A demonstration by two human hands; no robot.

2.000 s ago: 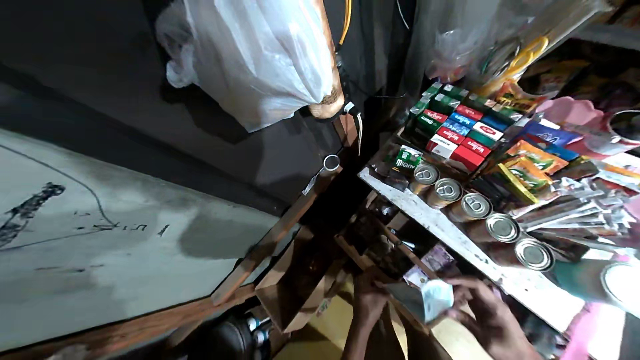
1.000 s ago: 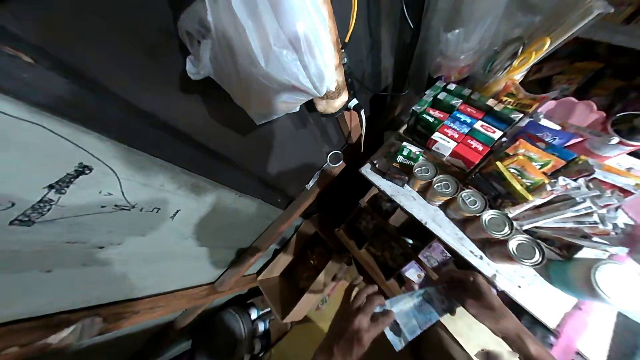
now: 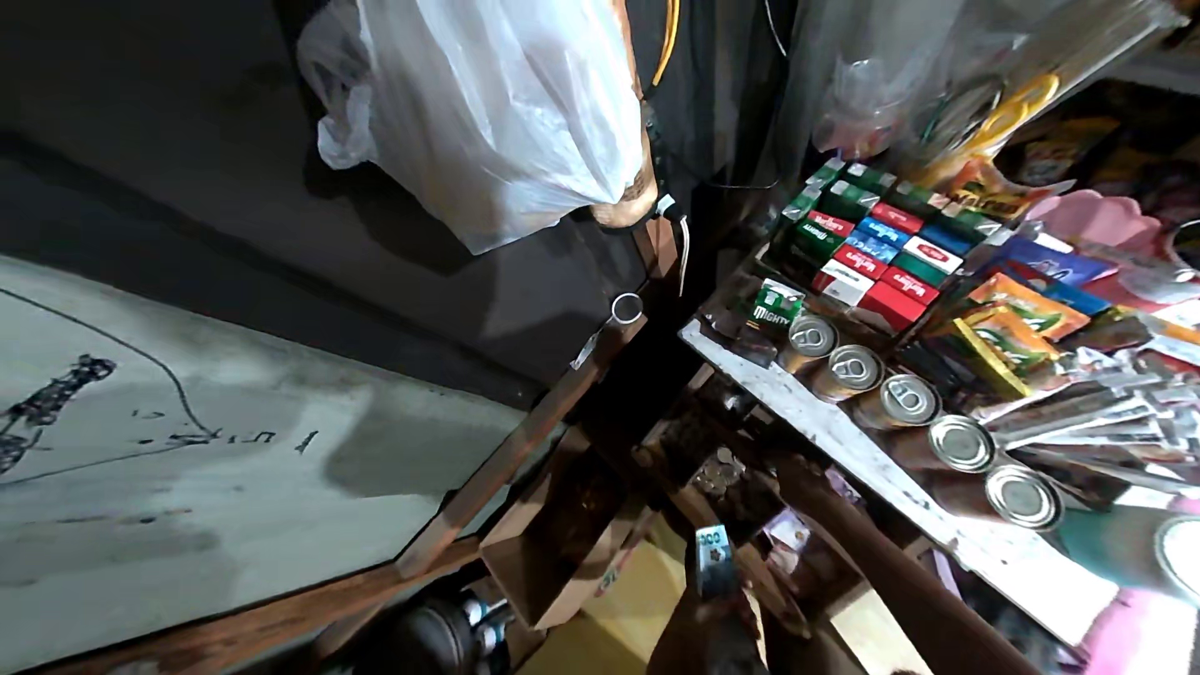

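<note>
My left hand [image 3: 708, 609], at the bottom of the head view, grips a folded bluish banknote [image 3: 714, 561] that stands up from its fingers. My right hand [image 3: 792, 478] reaches into an open wooden drawer [image 3: 689, 502] under the counter, near a heap of coins [image 3: 720, 472]; its fingers are in shadow. Purple-pink banknotes [image 3: 787, 532] lie in a compartment between the left hand and the right forearm.
The white counter edge [image 3: 825, 431] runs above the drawer, with a row of cans [image 3: 907, 401], cigarette packs [image 3: 881, 258] and sachets [image 3: 1012, 328]. An open cardboard box [image 3: 553, 553] stands left of the drawer. A white plastic bag [image 3: 497, 112] hangs above.
The bluish note, spread between both hands a second ago, is now folded in my left hand alone. My right hand has moved from the note into the drawer.
</note>
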